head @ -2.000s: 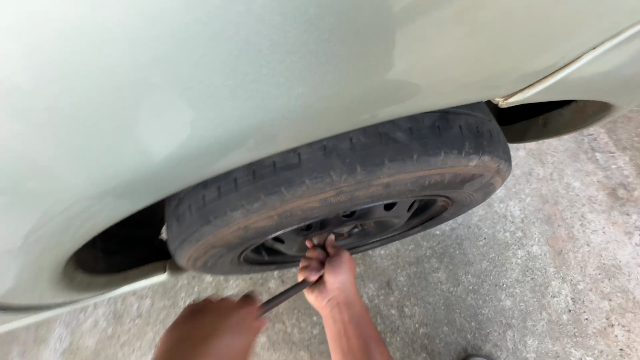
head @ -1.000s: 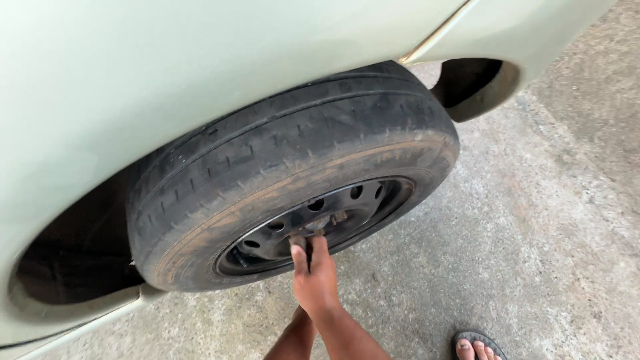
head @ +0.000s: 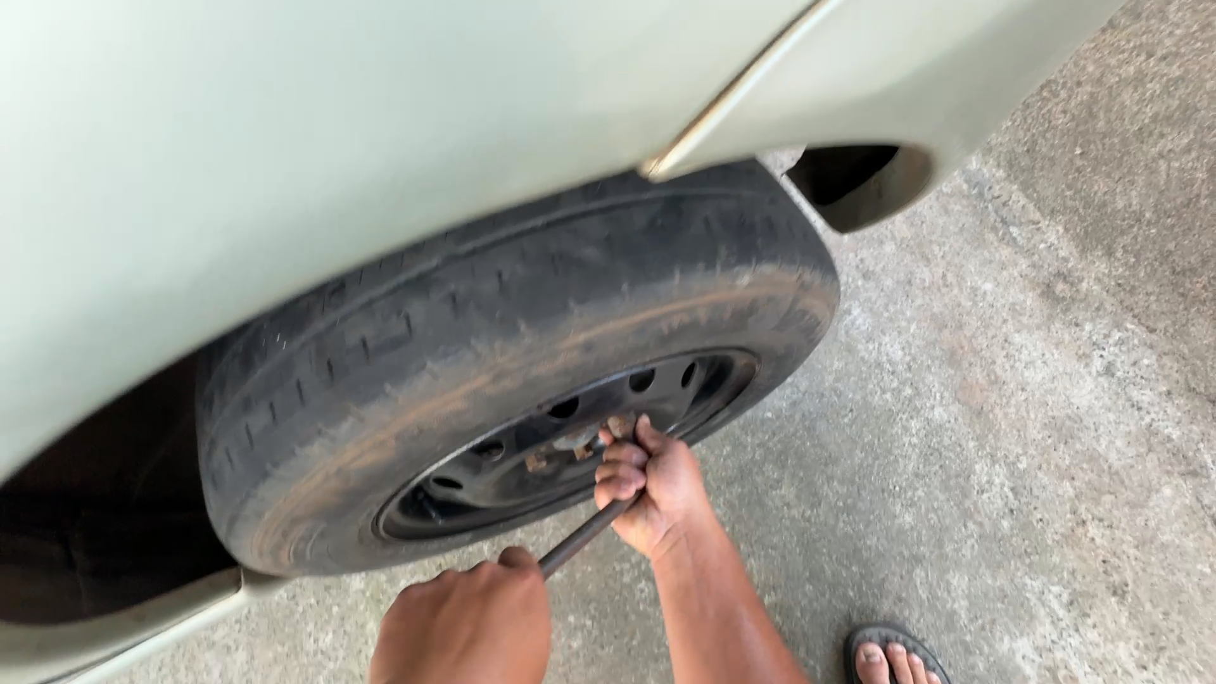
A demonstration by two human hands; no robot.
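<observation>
A dark metal bar, apparently the handle of a lug wrench (head: pixel 581 543), slants up from lower left toward the hub of a black steel wheel (head: pixel 513 446). My left hand (head: pixel 465 617), back uppermost, is closed around the bar's lower end. Nearer the hub, my right hand (head: pixel 651 484) grips the same bar, with its thumb pointing at the wheel. Rusty lug nuts (head: pixel 537 462) show beside the right hand's fingers. My right hand hides where the bar meets the wheel. The worn black tire (head: pixel 532 294) sits in the wheel arch, its tread facing up in view.
The pale green car body (head: pixel 332 123) spans the top and left, with a dark wheel arch gap (head: pixel 104 494) at left and an opening in the bodywork (head: pixel 845 180) at upper right. Concrete ground (head: pixel 969 427) lies beside the wheel. A foot in a dark sandal (head: pixel 893 655) is at bottom right.
One second ago my hands were close together at the hub and the bar was hidden. Now my left hand is at lower left, with the bar showing between both hands.
</observation>
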